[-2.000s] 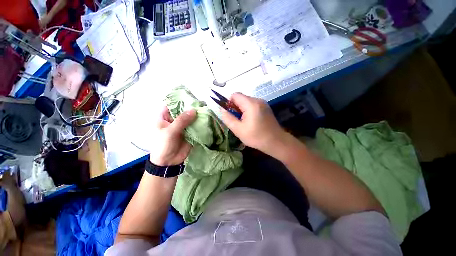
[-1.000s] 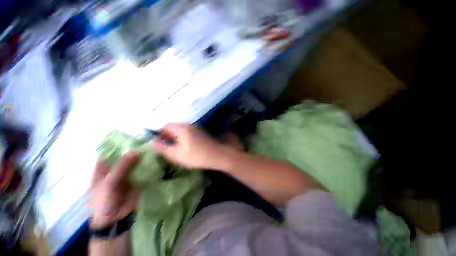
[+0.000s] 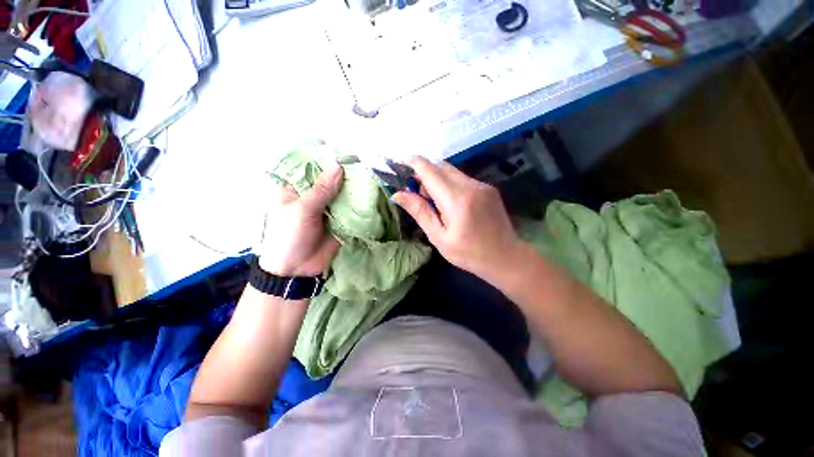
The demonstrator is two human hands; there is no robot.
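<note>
My left hand [image 3: 302,225], with a black band on the wrist, grips a light green crinkled garment [image 3: 364,214] bunched up above the lap at the table edge. My right hand [image 3: 464,214] holds dark-bladed thread snips [image 3: 393,175], with the tips pointing left at the upper part of the garment. The snips' handle is mostly hidden by the fingers. I cannot tell whether the blades touch the cloth.
The white table [image 3: 259,107] has a ruler scale on its blue edge. A printed paper [image 3: 522,58] bears a black ring-like object [image 3: 511,17]. Orange-red scissors [image 3: 653,37] lie far right. Cables [image 3: 67,201] and a phone [image 3: 116,87] are left. A second green pile [image 3: 638,268] is right; blue cloth [image 3: 143,379] below left.
The view swung right and blurred a second ago, then came back. The garment is still in my left hand and the snips in my right; the snips now sit nearer the cloth than two seconds ago.
</note>
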